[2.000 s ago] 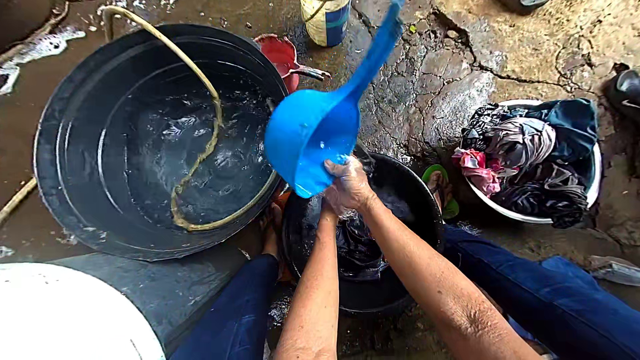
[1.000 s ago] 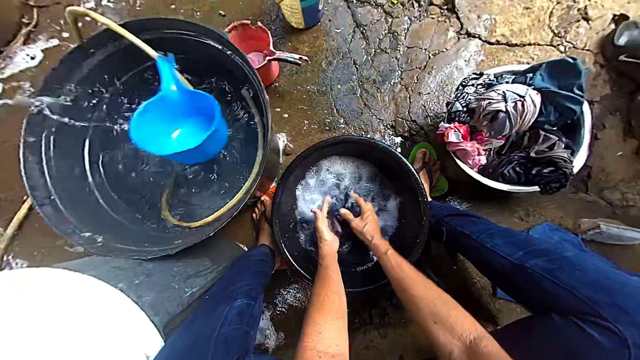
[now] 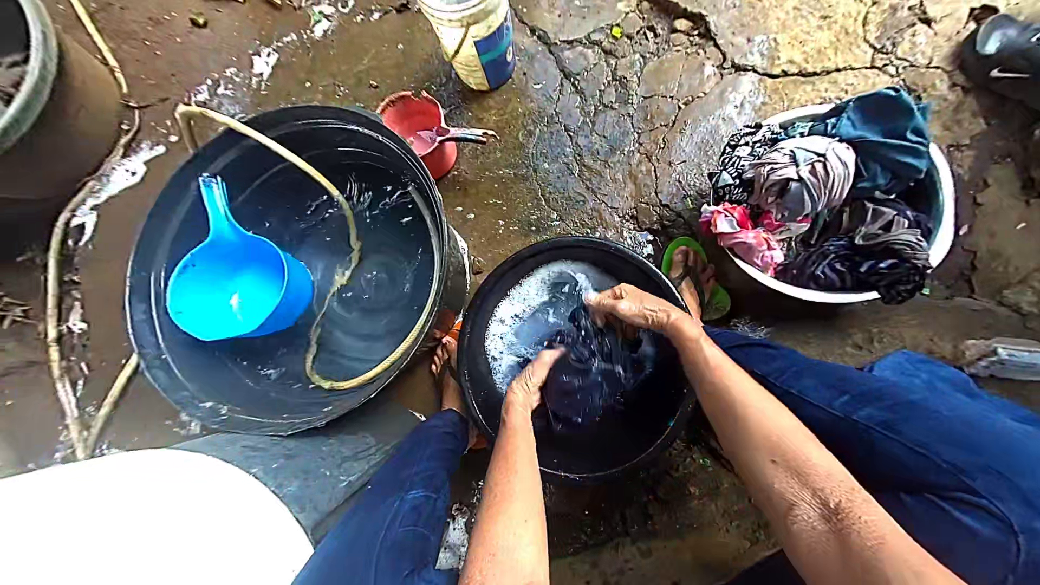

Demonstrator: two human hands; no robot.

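A round black basin (image 3: 569, 465) holds foamy water and dark wet cloth (image 3: 581, 382) between my feet. My left hand (image 3: 534, 378) grips the left side of the cloth, its fingers partly hidden by cloth and water. With my right hand (image 3: 638, 313) I hold the cloth's upper right part near the basin's right wall. On the water in the large black tub (image 3: 382, 154) to the left floats a blue plastic dipper (image 3: 236, 284), apart from both hands. A pale hose (image 3: 353, 236) curves over that tub's rim and into it.
A red dipper (image 3: 418, 130) lies behind the tub, near a paint bucket (image 3: 475, 41). At the right, a white-rimmed basin (image 3: 942, 203) holds a heap of clothes (image 3: 829, 195). Cracked wet concrete (image 3: 617, 122) surrounds them. A white round surface (image 3: 138, 520) fills the lower left corner.
Two seconds ago the blue dipper was raised by my hands over the black basin; it now floats in the large tub. My hands, apart above the foam one second ago, now have hold of dark cloth.
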